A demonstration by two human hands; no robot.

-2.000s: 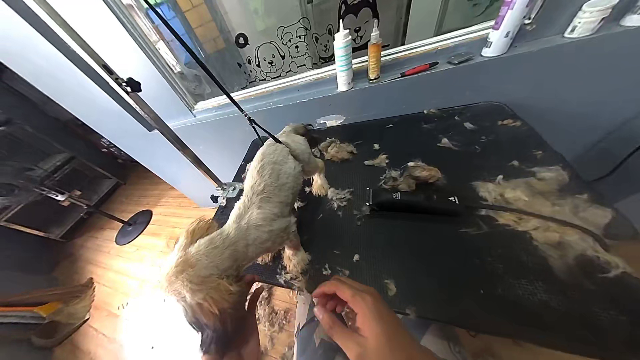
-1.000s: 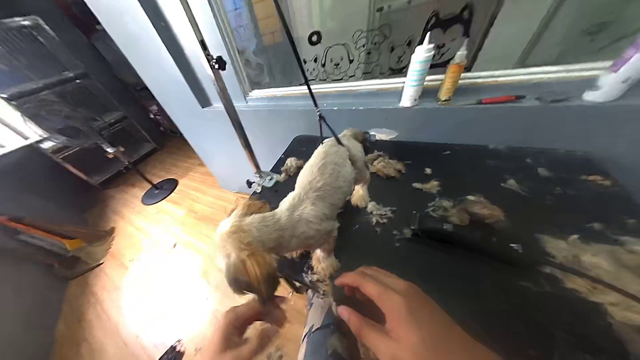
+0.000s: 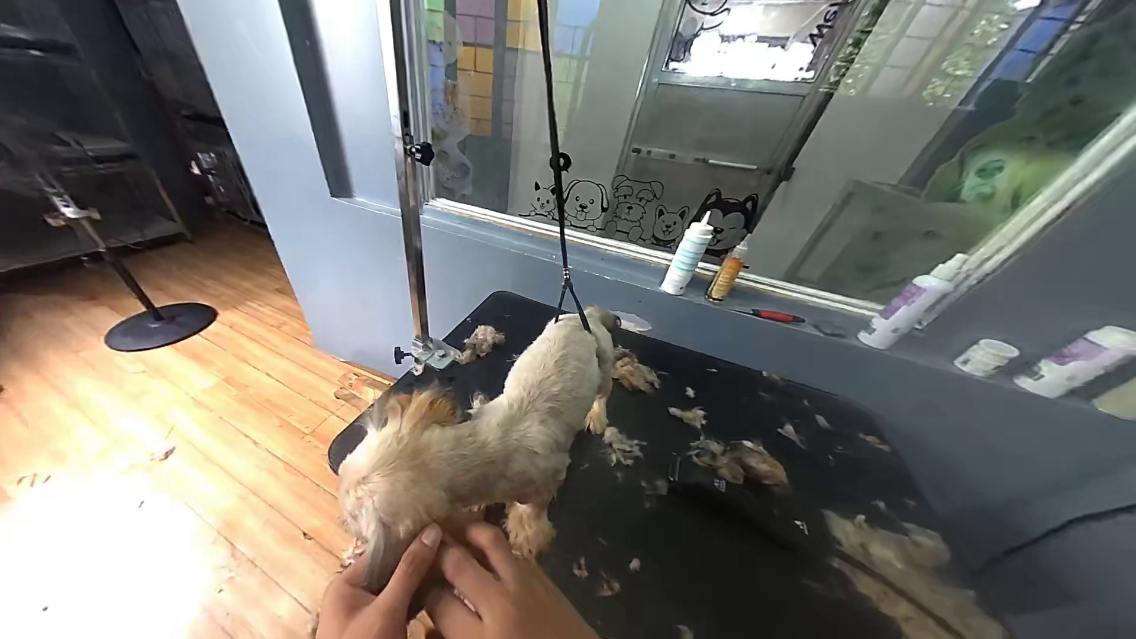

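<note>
A small dog with a closely clipped body (image 3: pixel 541 382) stands on a black grooming table (image 3: pixel 621 532), its fluffy head end toward me at the lower left. A black grooming loop (image 3: pixel 566 297) runs around its far end. My left hand (image 3: pixel 377 595) grips fur or an ear at the side of the dog's head. My right hand (image 3: pixel 497 577) meets it there, fingers against the same spot; what its fingertips hold is hidden. Black corded hair clippers (image 3: pixel 737 497) lie on the table to the right, beside clumps of cut fur (image 3: pixel 741 461).
A metal grooming post (image 3: pixel 413 222) is clamped (image 3: pixel 430 353) at the table's left corner. More cut fur (image 3: pixel 896 550) lies at the right. Bottles (image 3: pixel 688 257) and a red-handled tool (image 3: pixel 777 315) stand or lie on the window ledge. A round-based stand (image 3: pixel 160 326) is on the wooden floor.
Both hands have come together at the dog's head; one second ago they were apart. The dog's head is now turned differently. The view has shifted.
</note>
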